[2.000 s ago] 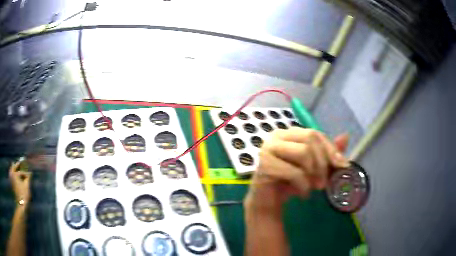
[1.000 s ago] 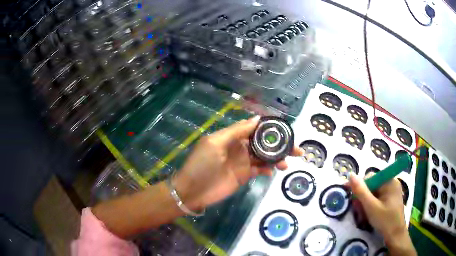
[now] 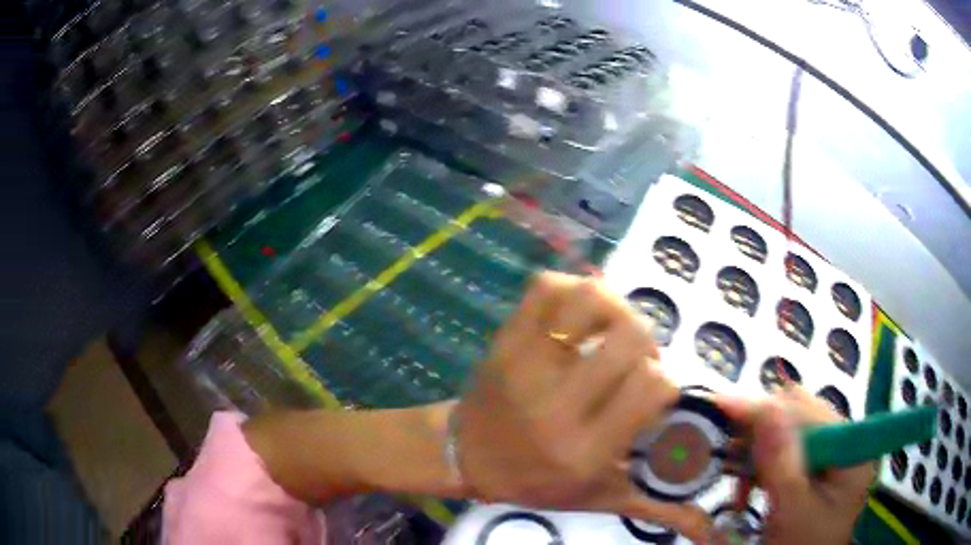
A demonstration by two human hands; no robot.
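Observation:
My left hand [image 3: 570, 389], back up with a ring on a finger, is over the white hole tray [image 3: 628, 247]. Its fingers and thumb are around a round speaker driver [image 3: 679, 456] with a black rim, pale ring, brownish face and green dot. My right hand [image 3: 804, 458] grips a green pen-like tool [image 3: 873, 438], with its fingers close to the driver's right edge; blur hides whether they touch. The tray's upper holes show dark discs with pale dots. Other drivers are partly hidden under the hands.
Clear blister trays with rows of pockets [image 3: 373, 271] lie on the green mat with yellow lines. Tall glossy clear stacks [image 3: 202, 117] stand at upper left and upper middle. A second hole tray [image 3: 914, 492] is at right, a red wire [image 3: 790, 160] above, cardboard [image 3: 107, 426] at lower left.
My left hand has turned over and moved right and down with the driver. My right hand has moved slightly down, the green tool shifting right. The hands are now close together.

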